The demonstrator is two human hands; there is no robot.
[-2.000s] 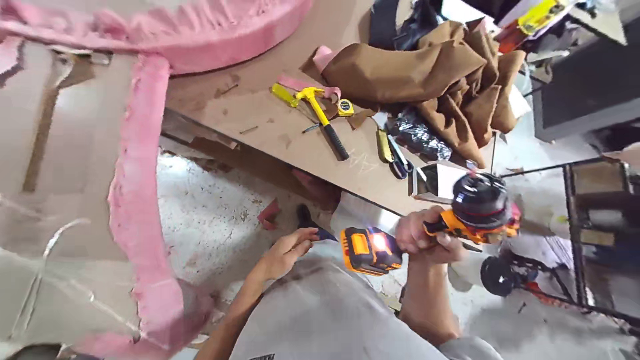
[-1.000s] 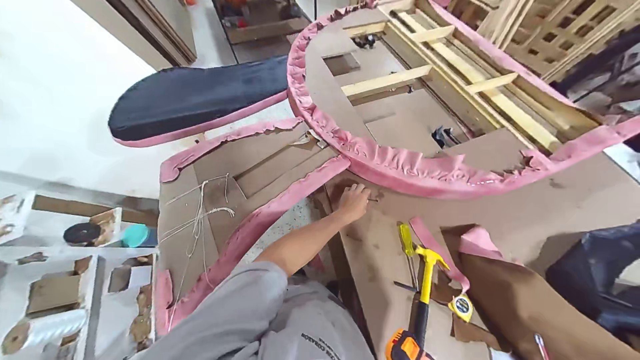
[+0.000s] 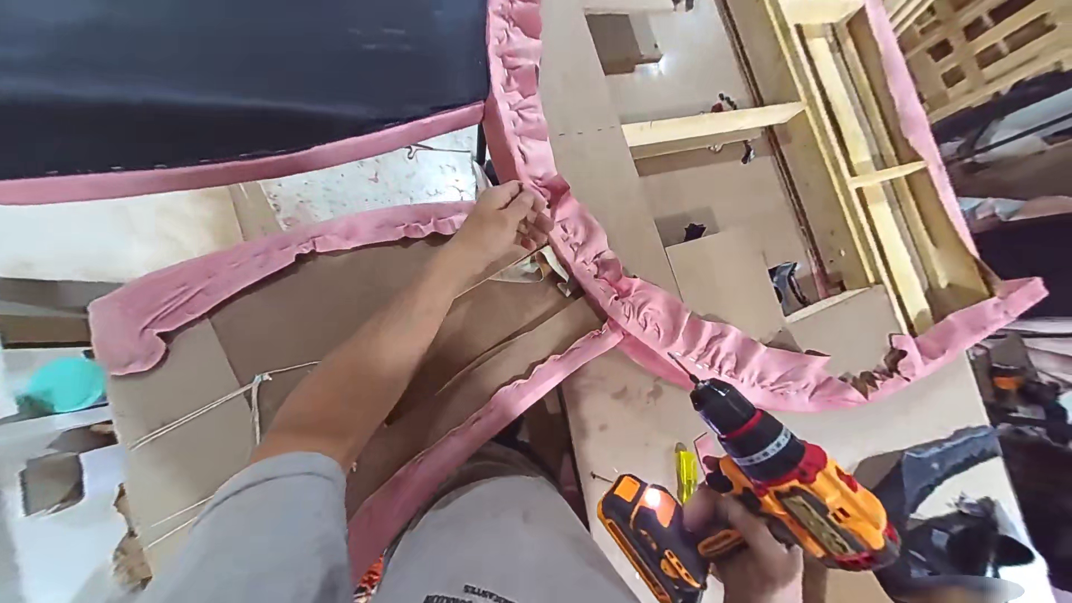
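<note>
A cordless drill (image 3: 796, 477), orange and black with a bit in its chuck, is gripped by its handle in my right hand (image 3: 745, 536) at the lower right. The bit points up and left toward the pink fabric edge (image 3: 720, 343) of a curved wooden furniture frame. My left hand (image 3: 507, 218) rests with bent fingers on that edge, where it meets a second panel (image 3: 318, 293) trimmed in pink. Whether something small is between its fingers cannot be told. A black-covered padded panel (image 3: 234, 75) with a pink border lies at the upper left.
Wooden slats (image 3: 712, 126) cross the curved frame. A yellow-handled tool (image 3: 687, 473) lies on the table (image 3: 611, 410) beside the drill's battery. Loose strings (image 3: 209, 410) stretch over the left panel. Dark material (image 3: 938, 469) lies at the right, and a turquoise round thing (image 3: 63, 385) is at the far left.
The view has shifted a lot. My left hand has moved from near the table edge up to the joint of the pink-edged parts. The drill, out of view one second ago, shows again in my right hand.
</note>
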